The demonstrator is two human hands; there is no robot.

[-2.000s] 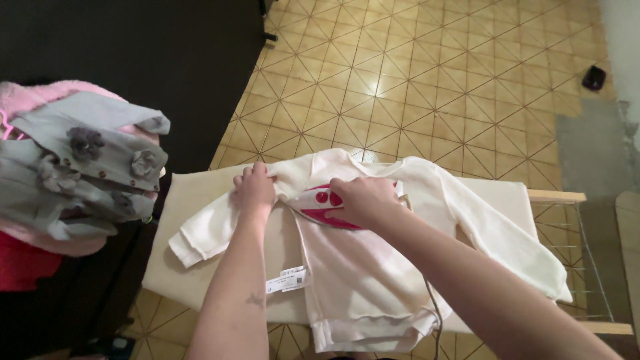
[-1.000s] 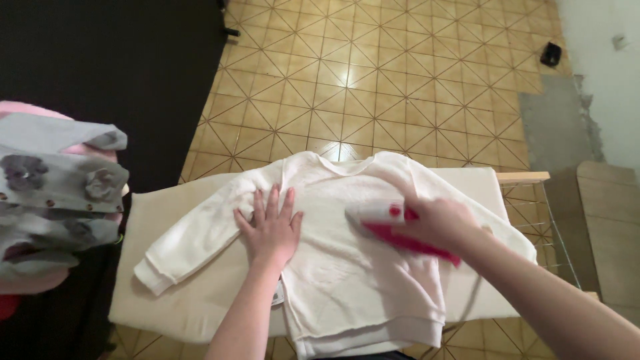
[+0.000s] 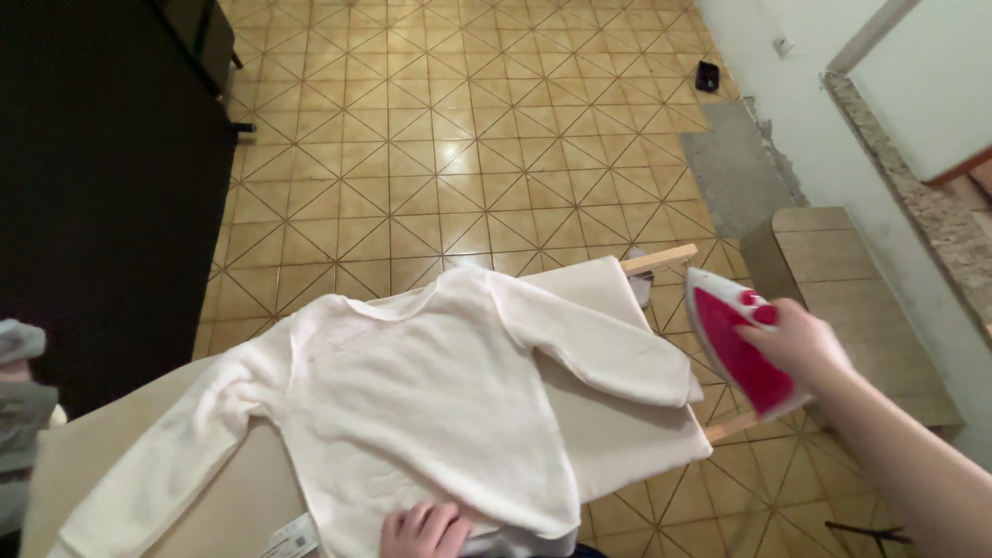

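A white long-sleeved sweater point(image 3: 418, 395) lies spread on a cream-covered ironing board point(image 3: 612, 442), its sleeves out to both sides. My right hand point(image 3: 798, 341) grips a pink and white clothes iron point(image 3: 736, 349), held off the fabric beyond the board's right end, its soleplate side not facing the cloth. At the sweater's bottom hem rests my left hand point(image 3: 425, 530), fingers bent on the fabric; whether it pinches the cloth cannot be told. A white care label point(image 3: 293, 538) with writing sticks out at the sweater's lower left.
Wooden bars point(image 3: 659, 260) of the board's frame extend at its right end. A low wood-finish cabinet point(image 3: 852, 287) stands beside the right wall. On the left is a large black piece of furniture point(image 3: 101, 194), with grey garments point(image 3: 23, 426) near it. A small black object point(image 3: 707, 77) lies on the tiled floor.
My right hand has carried the iron off the sweater to the right. My left hand has moved from the sweater's left chest to its bottom hem. The view has shifted.
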